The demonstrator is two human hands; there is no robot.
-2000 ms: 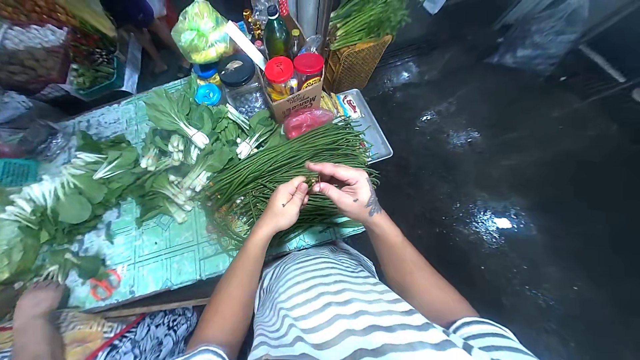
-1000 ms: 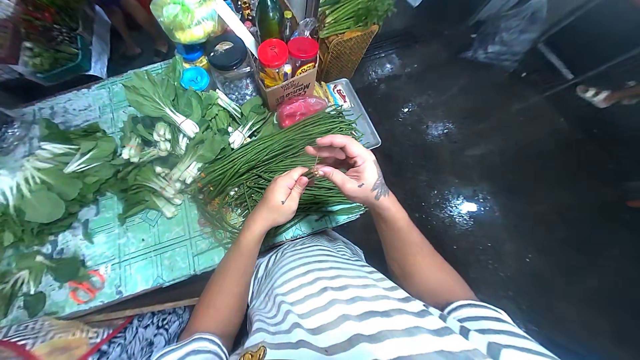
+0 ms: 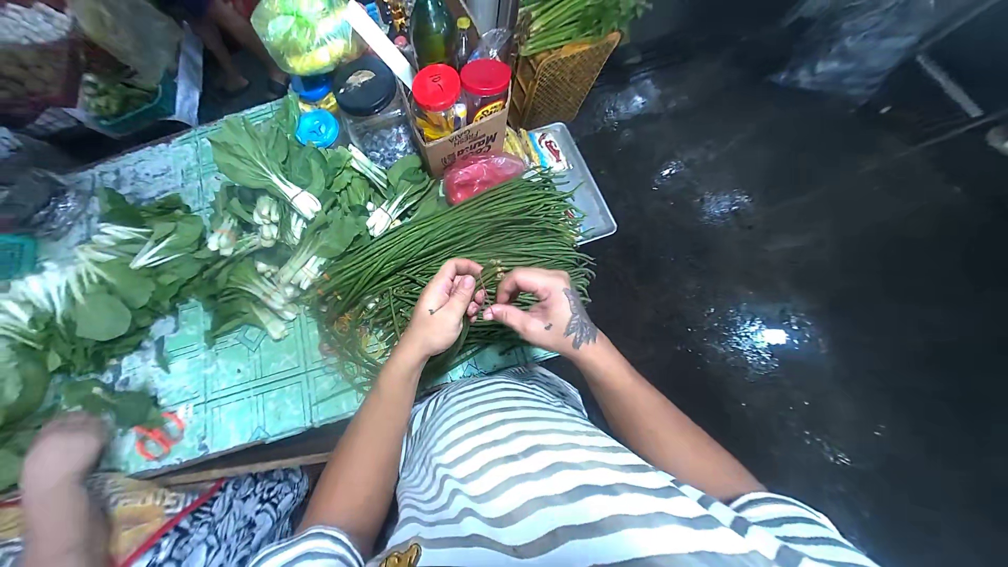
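Note:
A wide pile of long green string beans [image 3: 472, 228] lies on the table in front of my body. Over its near part, my left hand [image 3: 445, 307] pinches something thin and small between thumb and fingers, perhaps a rubber band or a bean end; it is too fine to tell. Close on its right, with fingertips almost meeting, my right hand [image 3: 543, 309] has thumb and index finger at the same thin thing. Bundles of leafy pak choi [image 3: 295, 197] with white stems lie left of the beans. Orange-handled scissors [image 3: 160, 435] rest by the near table edge.
The table [image 3: 236, 386] has a green patterned cover. Behind the beans stand red-lidded jars [image 3: 436, 88] in a cardboard box [image 3: 468, 142], a black-lidded jar [image 3: 366, 87], a pink plastic bag [image 3: 480, 175] and a metal tray [image 3: 594, 205]. Another person's hand [image 3: 63, 449] is at lower left. Wet dark floor lies right.
My hands stay together over the beans; the right fingers have curled down closer to the left fingertips. The other person's hand, out of view one second ago, shows at lower left.

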